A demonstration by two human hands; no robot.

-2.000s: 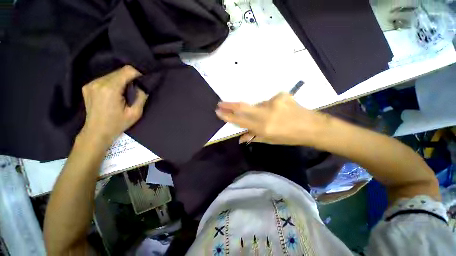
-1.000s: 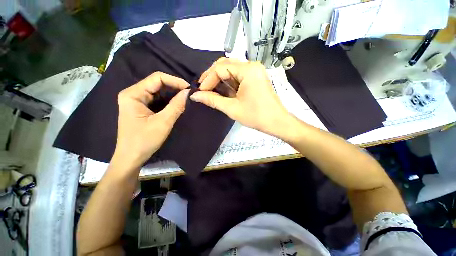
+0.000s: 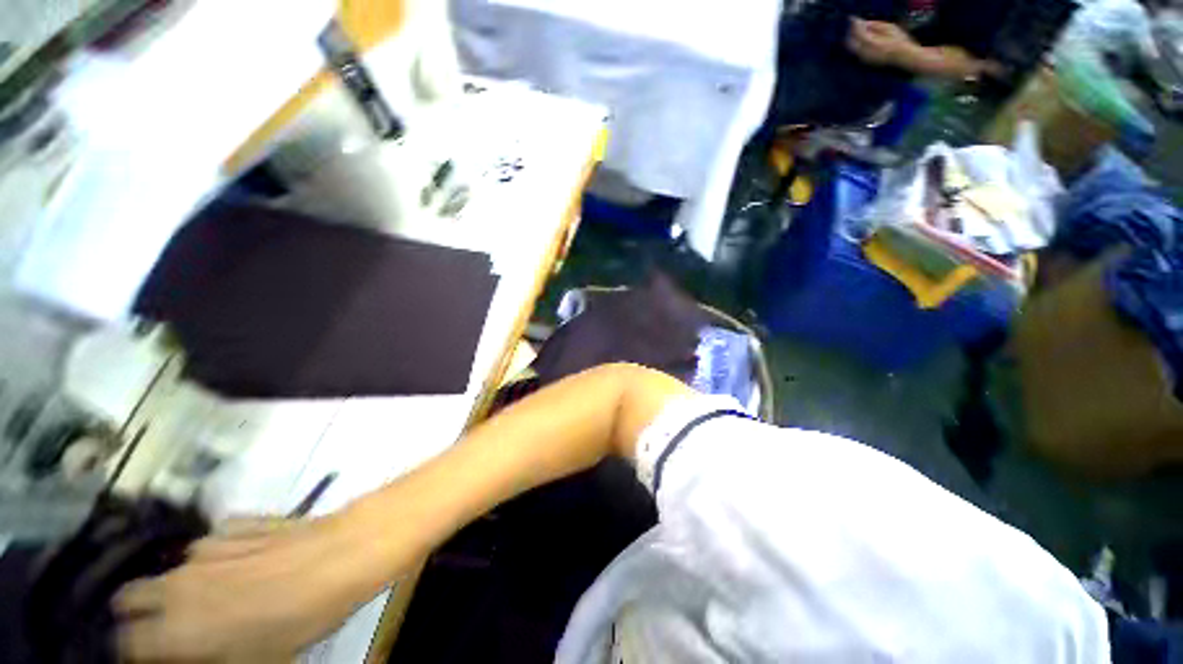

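Observation:
My right hand (image 3: 227, 590) is at the lower left, blurred, with its fingers on a bunched dark cloth (image 3: 97, 564) at the machine bed. Whether it grips the cloth cannot be told. A thin dark tool (image 3: 314, 494) sticks out beyond the hand over the white table (image 3: 389, 435). A stack of dark cut panels (image 3: 344, 305) lies flat on the table, beyond my right forearm. The needle area at the left edge is blurred. My left hand is out of the picture.
White papers (image 3: 110, 195) lie on the machine at the upper left. A round basket (image 3: 768, 389) with dark cloth and a blue-white packet stands beyond the table edge. Blue bins (image 3: 830, 292), a cardboard box (image 3: 1096, 376) and another person's arm (image 3: 908, 52) are farther right.
The view has swung to the right. My left hand has left the picture. My right hand, which was pinching cloth together with my left, is now over bunched cloth by the machine.

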